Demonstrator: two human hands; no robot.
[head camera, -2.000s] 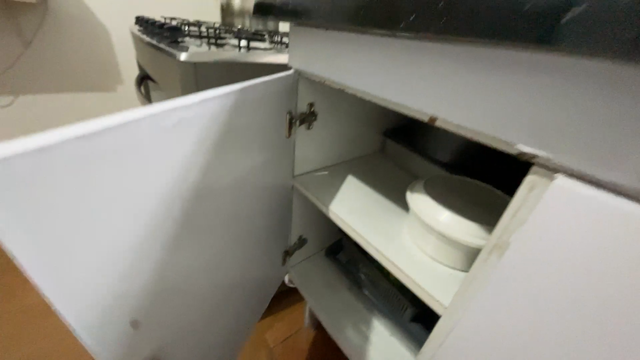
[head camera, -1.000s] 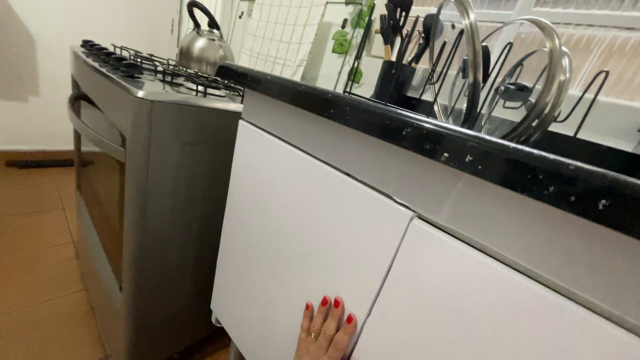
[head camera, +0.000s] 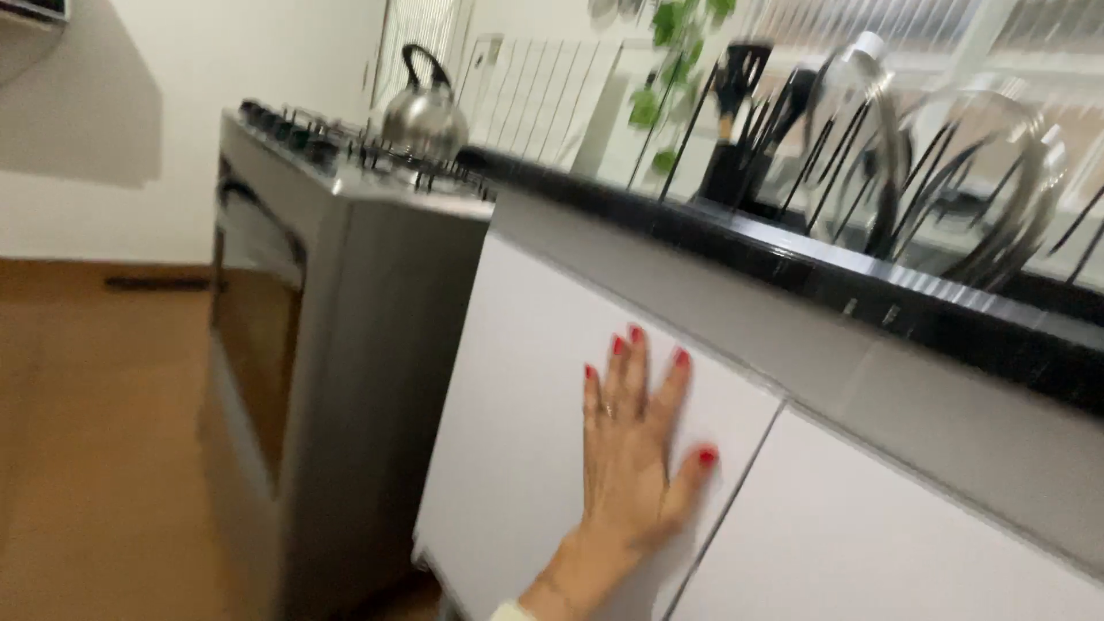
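My left hand (head camera: 634, 457), with red nails and a ring, lies spread against the white cabinet door (head camera: 517, 371), palm toward the panel. Its fingers point up, the thumb is out to the right, and it holds nothing. This door is closed, and a thin dark gap parts it from the white cabinet door on the right (head camera: 897, 526). Above both runs the black stone countertop (head camera: 776, 246). My right hand is out of view. The picture is somewhat blurred.
Left of the cabinet stands a stainless steel gas stove (head camera: 379, 345) bearing a metal kettle (head camera: 424, 121). On the countertop are a black utensil holder (head camera: 733, 177), glass pot lids (head camera: 975, 198) in a wire rack and a hanging green plant (head camera: 668, 78).
The left cabinet door stood open two seconds ago, showing shelves and a white lidded container; it is now closed. My left hand has moved up the door since one second ago.
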